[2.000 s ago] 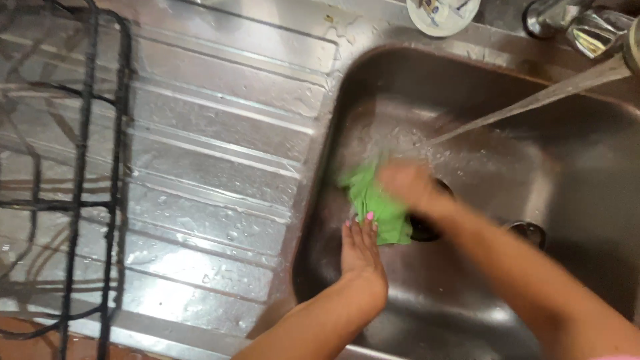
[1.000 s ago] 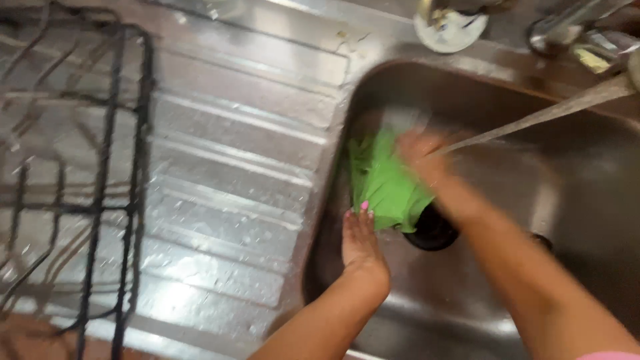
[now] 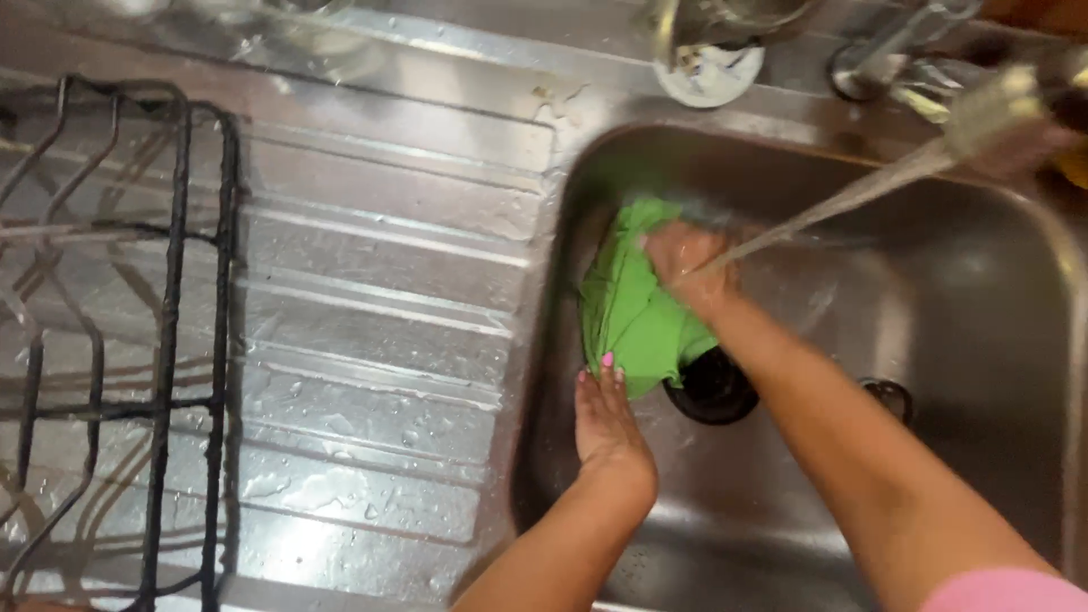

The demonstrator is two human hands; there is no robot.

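Note:
A wet green cloth [image 3: 633,314] lies spread on the floor of the stainless steel sink [image 3: 807,476], toward its left side. My left hand [image 3: 605,416] rests with its fingertips on the cloth's lower edge. Over the cloth's upper right part is my right hand [image 3: 693,259], blurred, its fingers on the fabric; whether they grip it is unclear. A stream of water [image 3: 841,200] from the faucet [image 3: 994,110] falls onto my right hand. Beside the cloth's lower right corner sits a round black object [image 3: 714,387], partly hidden by my right forearm.
Black metal stove grates [image 3: 174,306] lie at the left on the ribbed, wet drainboard [image 3: 374,323]. A round white item [image 3: 710,75] stands behind the sink rim, near a metal tap fitting [image 3: 863,68]. A small dark ring [image 3: 888,398] is in the sink, right of my forearm.
My right hand has moved over the cloth, and the cloth's shape has shifted and spread. My left hand stays at its lower edge.

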